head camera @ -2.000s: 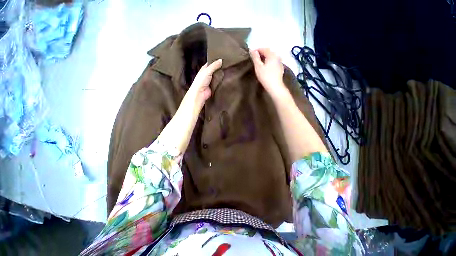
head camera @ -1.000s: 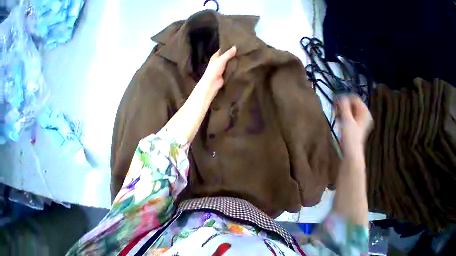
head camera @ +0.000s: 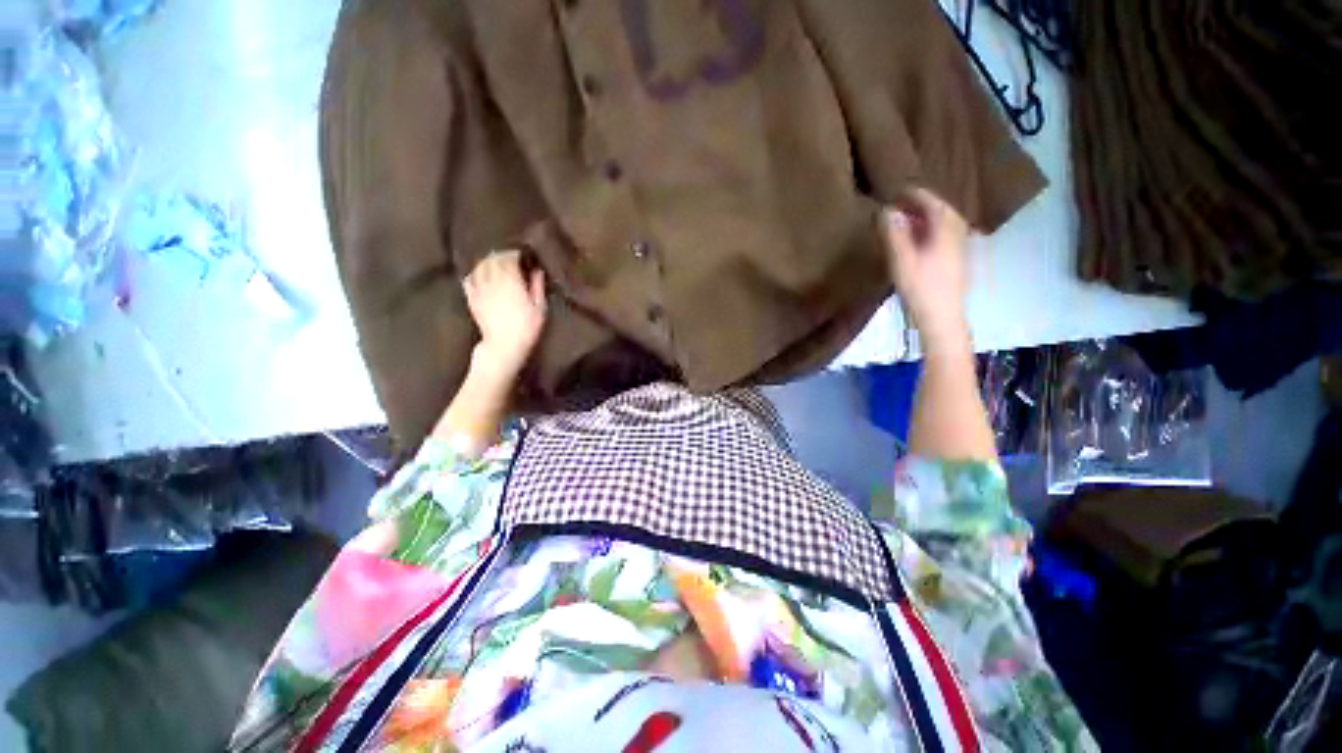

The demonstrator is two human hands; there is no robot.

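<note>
A brown button-front jacket (head camera: 736,191) lies front up on the white table, its hem at the near edge. Its collar is out of the picture at the top. Dark buttons (head camera: 612,172) run down the front, and a darker U-shaped mark shows on the chest. My left hand (head camera: 506,299) pinches the jacket cloth near the hem, left of the button line. My right hand (head camera: 926,243) is at the jacket's right side near the sleeve, slightly blurred, fingers curled; whether it grips cloth is unclear.
Black hangers (head camera: 1013,74) lie right of the jacket. Stacked brown garments (head camera: 1192,147) are at the far right. Crumpled pale-blue plastic (head camera: 59,162) lies at the left. Below the table edge are clear bags (head camera: 1126,419), a tan box (head camera: 1163,533) and a grey-green sack (head camera: 177,647).
The view has shifted down towards the hem. My left hand has moved from the collar to the lower front. My right hand left the collar, swung outward, and is now beside the lower sleeve.
</note>
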